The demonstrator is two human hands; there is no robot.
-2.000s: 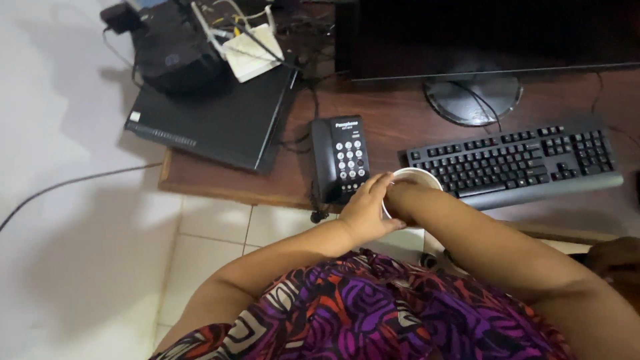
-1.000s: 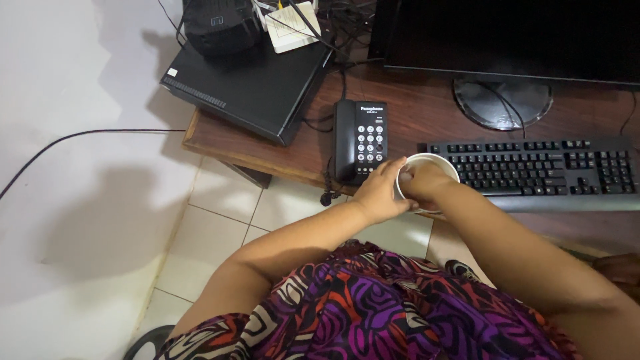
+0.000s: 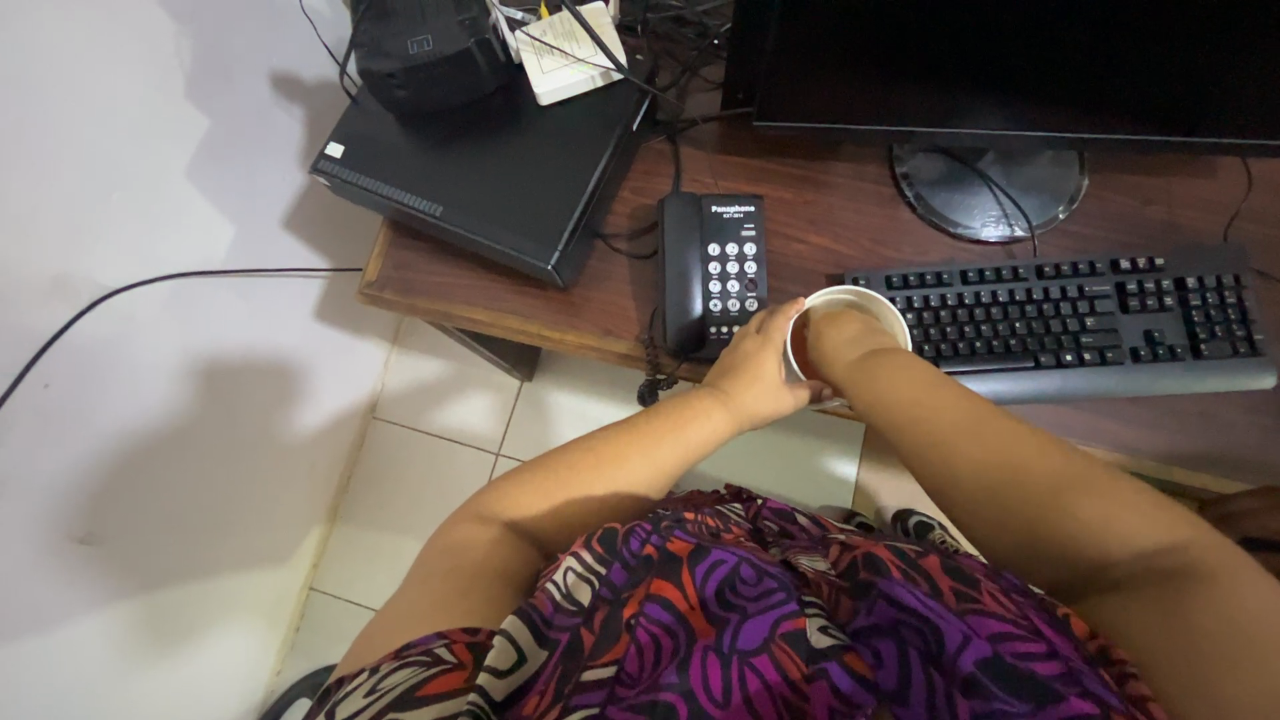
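A white cup or small tub (image 3: pixel 798 352) is held at the desk's front edge, its round mouth facing up. My left hand (image 3: pixel 758 368) grips it from the left side, with fingers along the rim. Inside its mouth is my right hand (image 3: pixel 845 338), sunk past the knuckles, so its fingers are hidden and I cannot tell whether they hold anything. Just left of the cup lies a black corded telephone (image 3: pixel 735 262) with white round buttons. A black keyboard (image 3: pixel 1060 318) lies close on the right.
The wooden desk (image 3: pixel 480 285) carries a black flat case (image 3: pixel 480 175) with a black device (image 3: pixel 425 55) and a white box (image 3: pixel 572 52) on it, among tangled cables. A monitor (image 3: pixel 1020 65) stands at the back right. Part of another dark object or person shows at the right edge.
The view has shifted somewhat. My left hand stays on the cup, and my right hand stays inside it throughout.
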